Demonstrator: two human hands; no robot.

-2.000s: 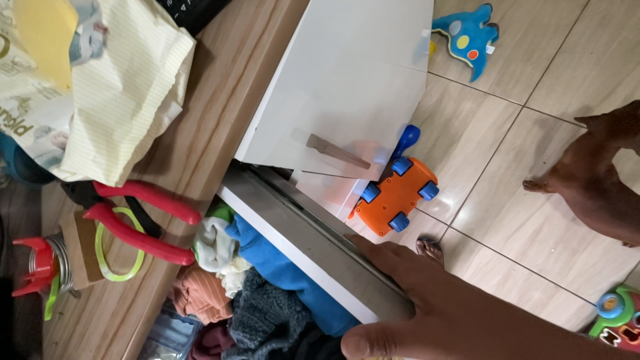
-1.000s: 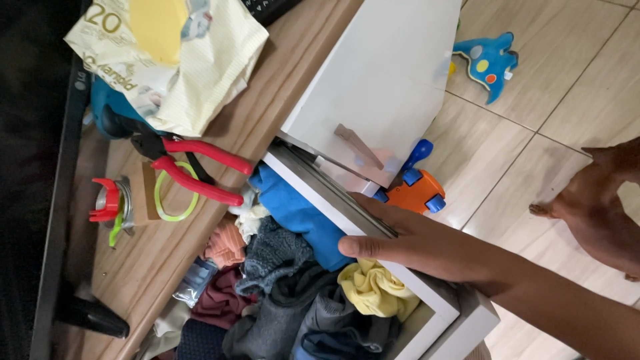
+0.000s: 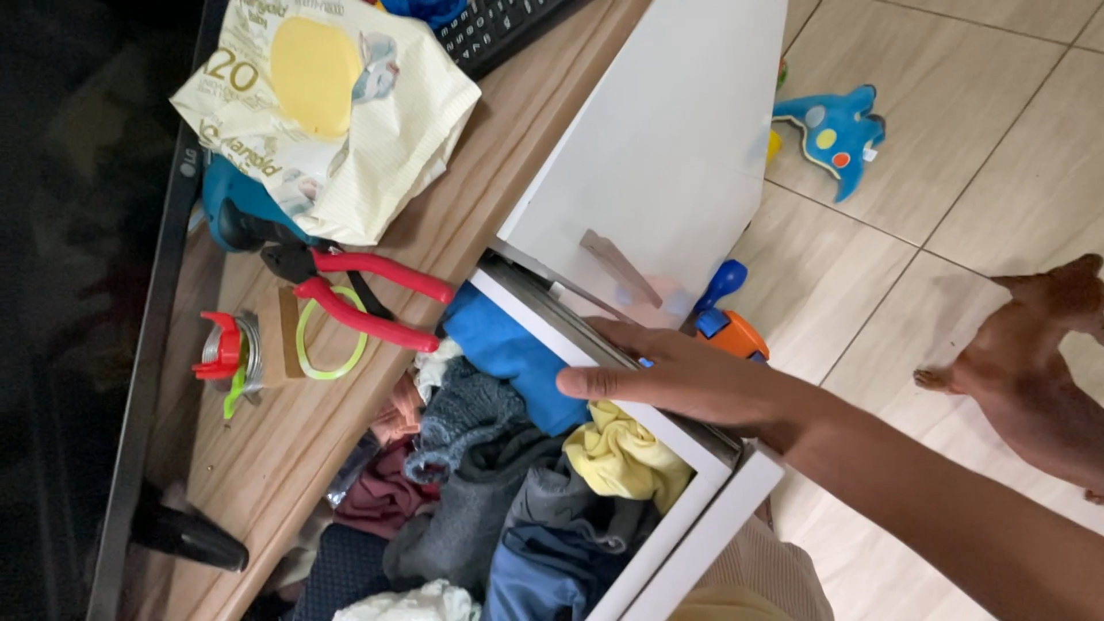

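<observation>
My right hand (image 3: pixel 673 371) comes in from the right edge. It grips the side wall of a white drawer (image 3: pixel 552 341), its thumb on the inner side and its fingers over the outer side. The drawer is partly out and full of folded and crumpled clothes: a blue cloth (image 3: pixel 517 354) and a yellow cloth (image 3: pixel 625 453) lie nearest the thumb, with grey garments (image 3: pixel 470 500) and a maroon garment (image 3: pixel 388 500) beyond. My left hand is not in view.
On the wooden desktop (image 3: pixel 310 474) lie red-handled pliers (image 3: pixel 362 293), a wipes pack (image 3: pixel 345 112), a wire spool (image 3: pixel 246 354) and a keyboard (image 3: pixel 500 34). A blue plush toy (image 3: pixel 832 138), an orange toy (image 3: pixel 733 332) and a brown dog (image 3: pixel 1035 371) are on the tiled floor.
The drawer has slid inward under the desktop, with my right hand on its side wall moving along toward the desk. The view has shifted.
</observation>
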